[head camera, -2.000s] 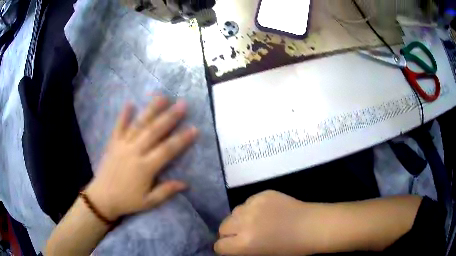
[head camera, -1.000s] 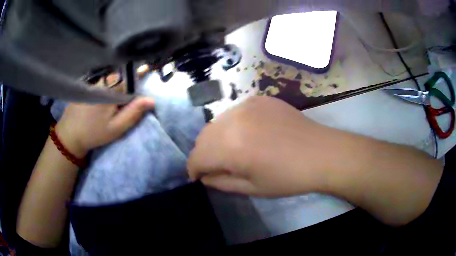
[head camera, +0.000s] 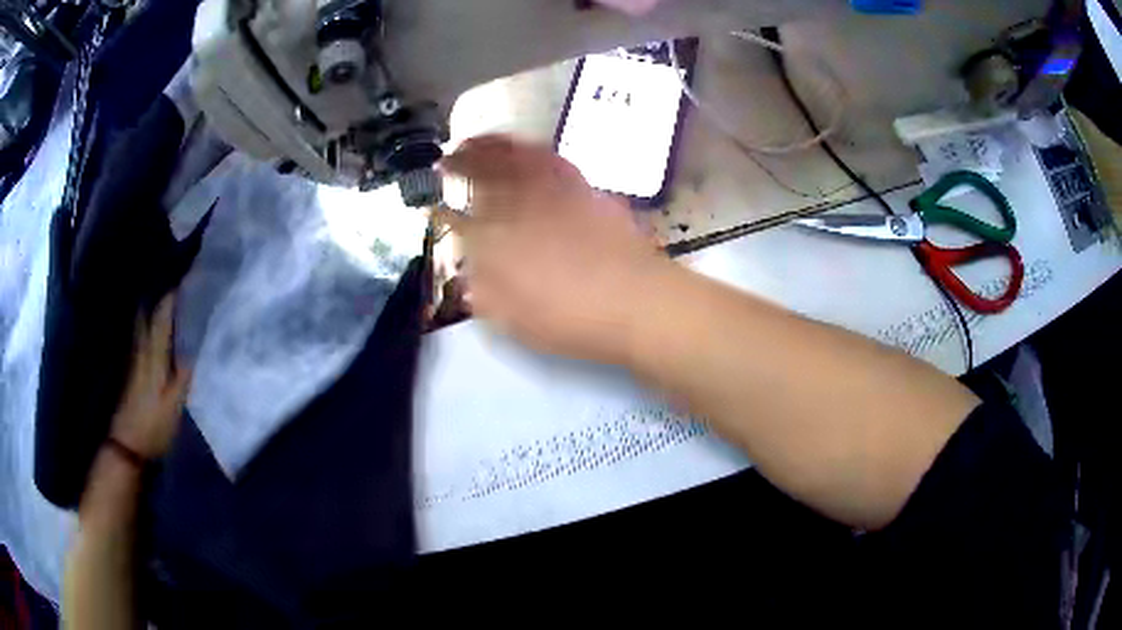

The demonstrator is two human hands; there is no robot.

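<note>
The pale grey-blue lining (head camera: 277, 308) lies under and left of the needle area, its upper part brightly lit. The dark shell fabric (head camera: 326, 480) lies along its right side and below it, with more dark fabric at the left. My left hand (head camera: 155, 384) is on the fabric at the left, partly hidden by dark folds; its fingers are unclear. My right hand (head camera: 529, 240) is blurred, beside the knurled knob (head camera: 421, 185) right of the needle area. Whether its fingertips hold anything cannot be seen.
The machine head (head camera: 277, 74) and arm span the top. A smartphone (head camera: 625, 123) lies on the bed behind my right hand. Scissors (head camera: 911, 228) with green and red handles lie at right, beside a thin black cable (head camera: 818, 135). A printed ruler (head camera: 591, 449) runs along the table edge.
My right hand has moved up to the knob from the fabric edge. My left hand has moved left and down, away from the needle area. The lining is spread flatter, and the view has shifted.
</note>
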